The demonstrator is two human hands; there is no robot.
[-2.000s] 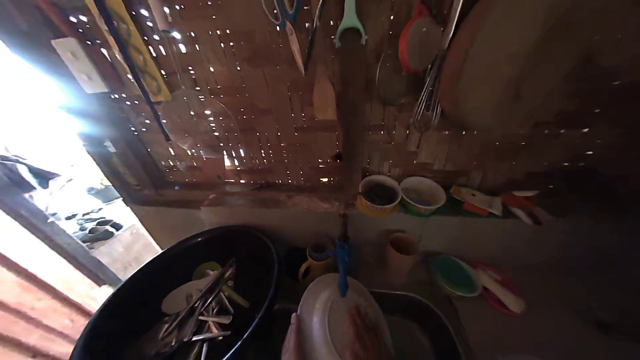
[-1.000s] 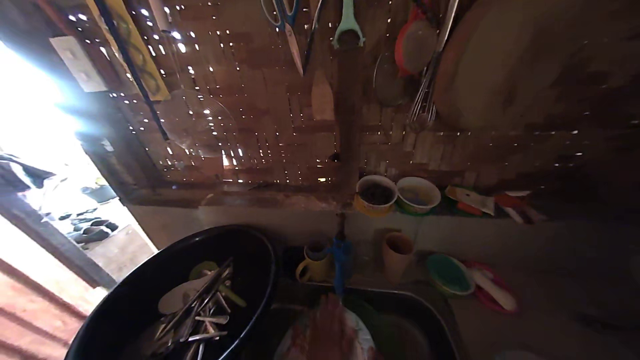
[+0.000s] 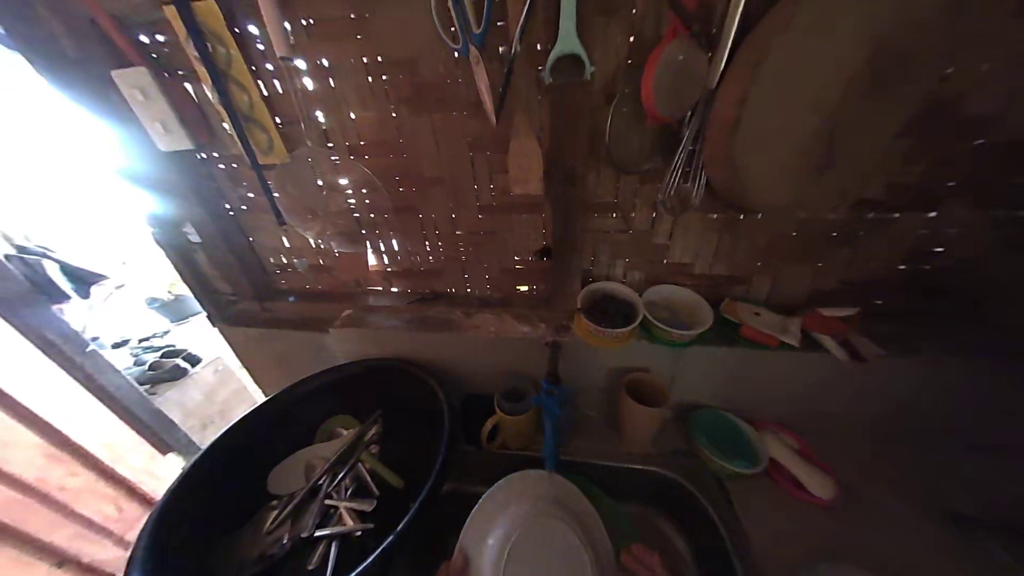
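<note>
A pale plate (image 3: 538, 524) is tilted up over the metal sink (image 3: 688, 488), just below a faucet with a blue cloth or strip (image 3: 550, 416) tied on it. The fingers of my left hand (image 3: 453, 565) grip the plate's left edge. My right hand (image 3: 642, 558) is at the plate's right edge, fingers partly in view; whether it touches the plate is unclear. Left of the sink, a large black basin (image 3: 432, 480) holds metal cutlery (image 3: 328, 488) and a pale ladle or large spoon.
Behind the sink stand a yellow mug (image 3: 512, 424) and an orange-brown cup (image 3: 642, 408). Two tubs (image 3: 608, 312) sit on the ledge above. A green bowl (image 3: 726, 442) lies to the right. Scissors (image 3: 478, 68), a peeler (image 3: 568, 44) and a whisk (image 3: 686, 164) hang on the woven wall.
One second ago the plate lay lower in the sink with a hand over its face; now it is raised and tilted, and the hands are at its sides.
</note>
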